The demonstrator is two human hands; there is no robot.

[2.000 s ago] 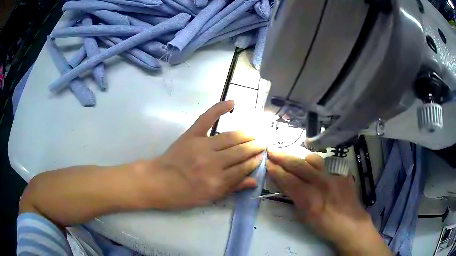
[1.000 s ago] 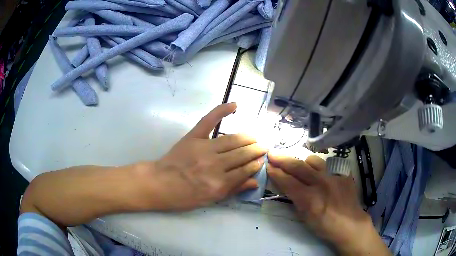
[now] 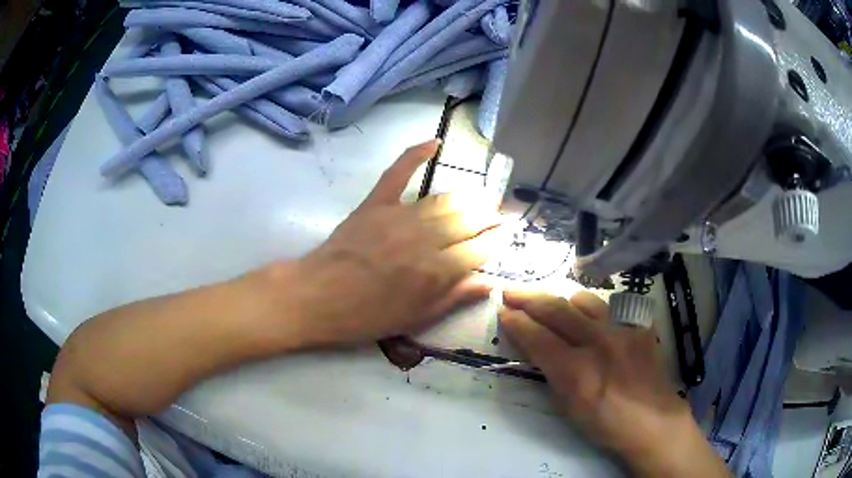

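My left hand (image 3: 402, 257) lies flat on the machine bed (image 3: 458, 317), its fingertips in the bright lamp spot left of the presser foot (image 3: 523, 229). My right hand (image 3: 589, 359) rests at the front right of the needle area, fingertips on the bed. The strap being worked is not clearly seen; any part of it is hidden under my left hand or lost in the glare. The large grey-white sewing machine head (image 3: 626, 112) stands over the bed.
Light blue rolled straps (image 3: 234, 98) are heaped at the upper left on the white table (image 3: 121, 261). Black thread snips (image 3: 685, 317) lie right of my right hand, with flat blue strips (image 3: 752, 364) hanging beyond. A ribbed dial (image 3: 796, 213) sits on the machine.
The blue strap that stuck out toward the front has gone from view there. My left hand has moved up and forward, uncovering the bed's brown worn corner. My right hand has hardly moved.
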